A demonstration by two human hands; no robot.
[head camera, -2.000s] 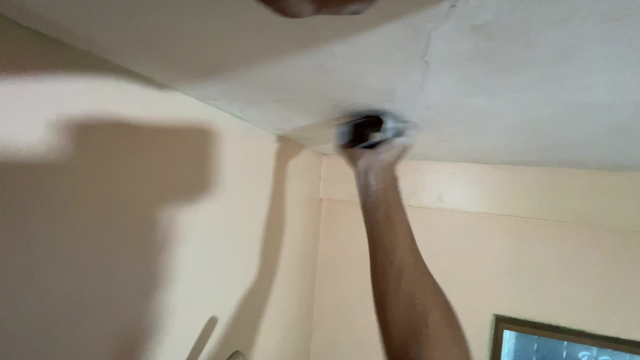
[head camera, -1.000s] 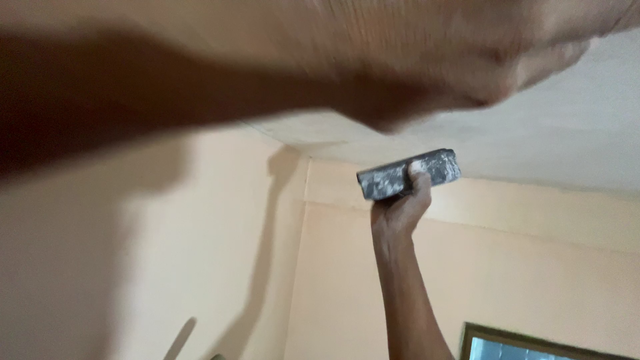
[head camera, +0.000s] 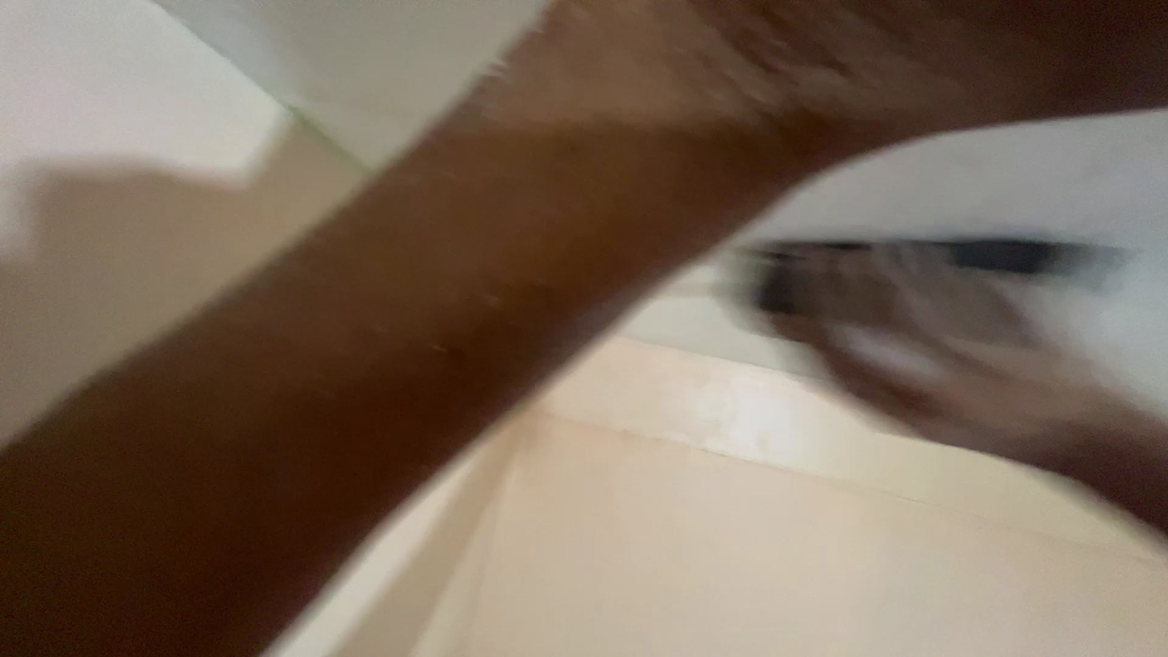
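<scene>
My left forearm crosses the view from the lower left to the top right, very near the camera. Blurred and cut off by the top edge, my left hand (head camera: 876,64) does not show its fingers or anything it may hold. Below and to the right of it, my right hand (head camera: 940,338) grips a dark rectangular block (head camera: 1004,255), which is strongly blurred. The block is close to the pale ceiling (head camera: 912,182); whether it touches the ceiling cannot be told.
Cream walls (head camera: 693,547) meet in a corner below my left forearm. The left wall (head camera: 137,265) bears a broad shadow and joins the ceiling along a slanting edge. My left forearm hides much of the middle.
My left forearm now stretches across the middle of the view. My right hand, with the block still in it, appears farther right and larger. The window frame at the lower right has left the view.
</scene>
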